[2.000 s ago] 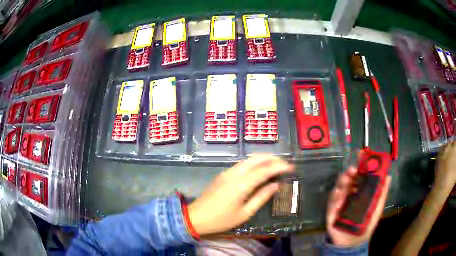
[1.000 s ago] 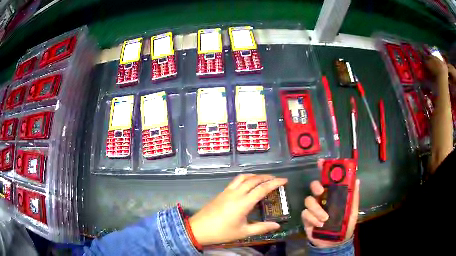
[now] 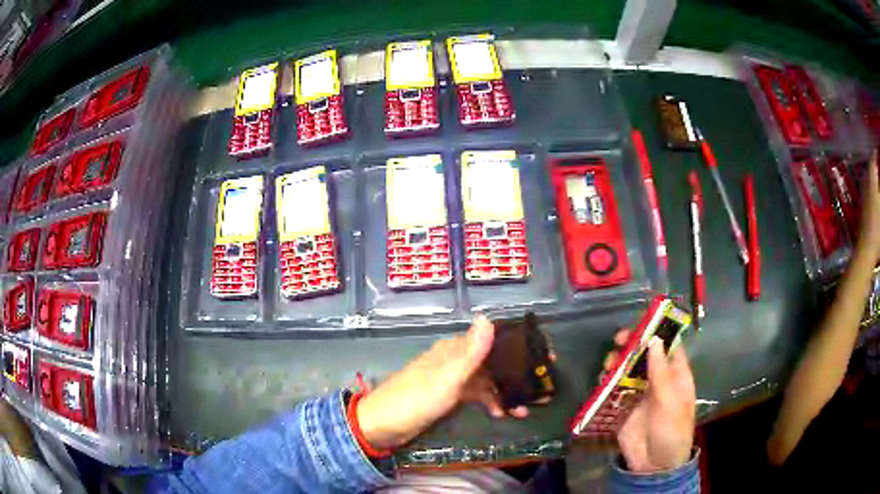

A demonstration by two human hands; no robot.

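My right hand [image 3: 661, 396] holds a red keypad phone [image 3: 627, 371] tilted, its yellow-framed screen dark and my thumb over the screen area. My left hand [image 3: 434, 381] holds a dark phone battery [image 3: 521, 362] between thumb and fingers, just left of that phone and not touching it. In front lies a clear blister tray [image 3: 362, 319] with two rows of red phones; several stand face up with glowing white screens, such as one in the near row [image 3: 418, 222]. One phone back with an open battery bay [image 3: 591, 222] lies in the tray's near right pocket.
A tall clear tray stack [image 3: 125, 289] with phone backs stands at left. Several slim red and white pens [image 3: 651, 198] and another battery [image 3: 677, 123] lie right of the tray. At far right are another tray [image 3: 786, 159] and another person's arm [image 3: 830, 338]. A metal post [image 3: 645, 31] stands behind.
My right hand has turned the phone from its back to its keypad side. My left hand has lifted the battery off the mat. The other person's arm has moved down and right.
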